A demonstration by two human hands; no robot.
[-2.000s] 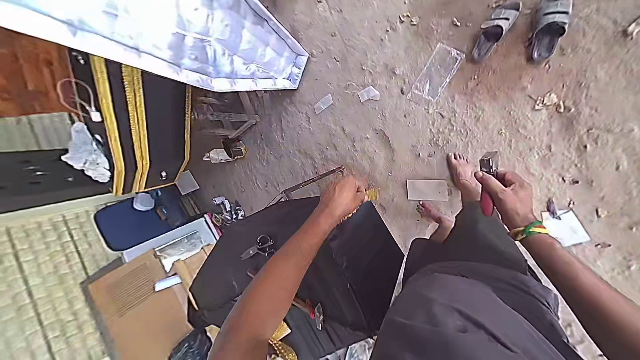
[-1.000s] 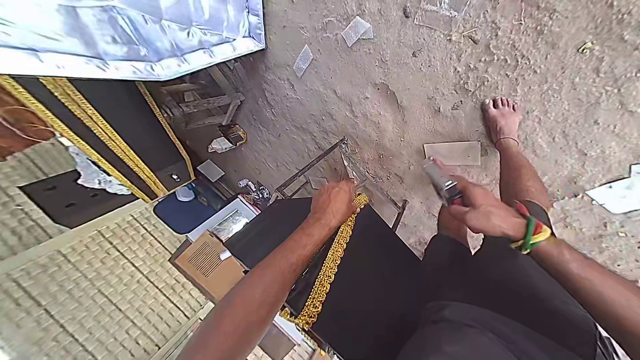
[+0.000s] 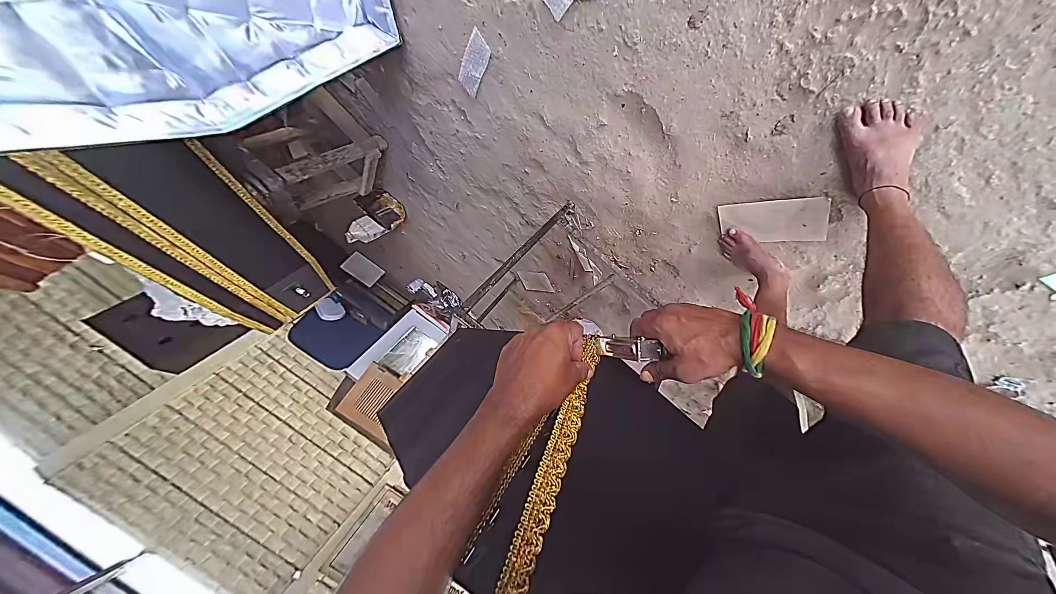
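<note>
My left hand (image 3: 540,367) pinches the end of a gold braided trim (image 3: 549,487) at the edge of a black-covered panel (image 3: 635,470). My right hand (image 3: 693,342) is closed around a metal hand tool (image 3: 629,348), which looks like a staple gun. The tool's nose touches or nearly touches the trim beside my left fingers. The trim runs down across the black surface toward the bottom of the view. Most of the tool's grip is hidden in my right hand.
A metal frame (image 3: 516,256) stands just beyond the panel. To the left are an open box (image 3: 400,351), a blue seat-like surface (image 3: 334,330), a gold-trimmed black piece (image 3: 198,223) and a silvery quilted cover (image 3: 181,58). A flat tile-like piece (image 3: 775,220) lies by my feet.
My right hand has brought the metal tool left, to the trim end beside my left hand. Two seconds ago the hands were far apart. The view has moved closer to the panel.
</note>
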